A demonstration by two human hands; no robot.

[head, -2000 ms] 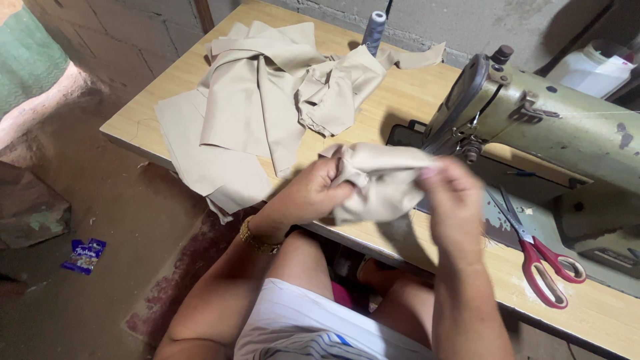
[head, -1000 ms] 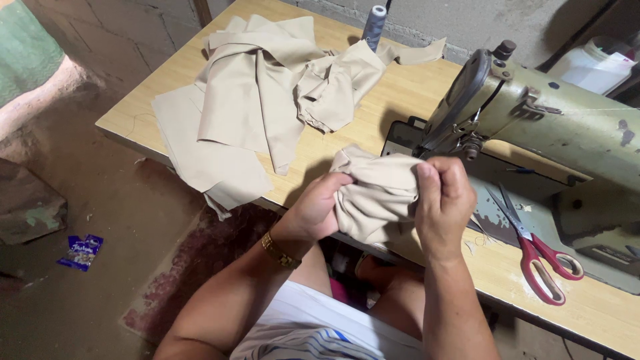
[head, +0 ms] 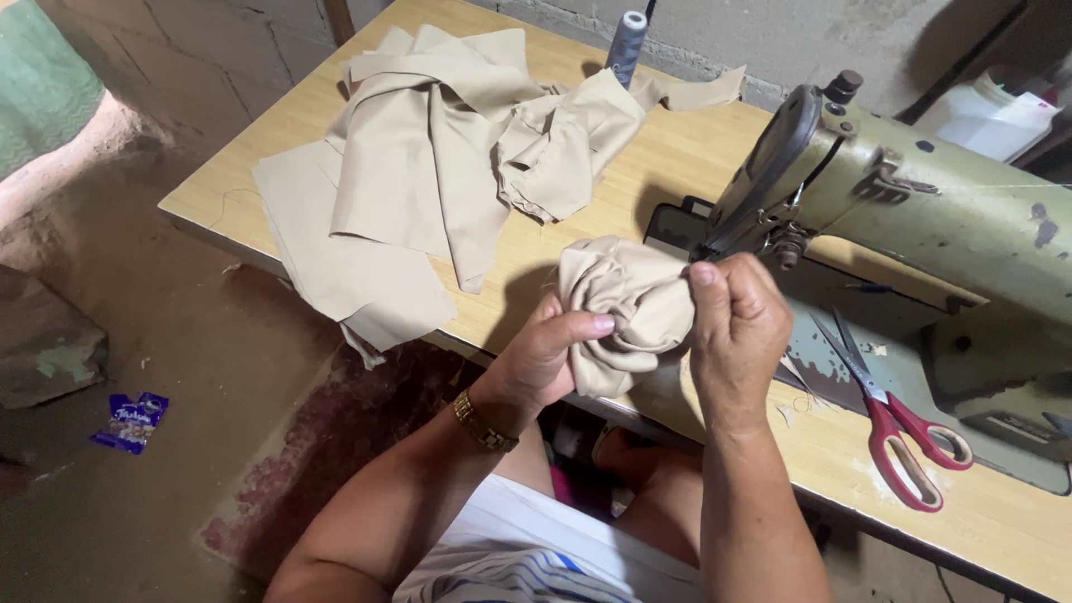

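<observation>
A bunched piece of beige fabric [head: 628, 310] is held between my two hands, above the front edge of the table. My left hand [head: 553, 343] grips its left side, the thumb pressed into the folds. At its right edge, my right hand [head: 737, 318] pinches the cloth between thumb and curled fingers. More beige fabric pieces [head: 394, 184] lie in a loose pile on the table, with a gathered piece [head: 553, 151] on their right side. Just right of my right hand stands a worn green sewing machine [head: 938, 184]; the cloth hides part of the table below it.
Red-handled scissors [head: 888, 410] lie partly spread on the machine bed and the wooden table [head: 846, 444]. Thread scraps lie beside them. A grey thread cone [head: 626, 50] stands at the back edge, near a block wall. A white plastic container [head: 988, 117] is behind the machine.
The fabric in my hands has been turned and bunched into a rounder, more folded shape. My left thumb now lies across its folds. The pile and scissors have not moved.
</observation>
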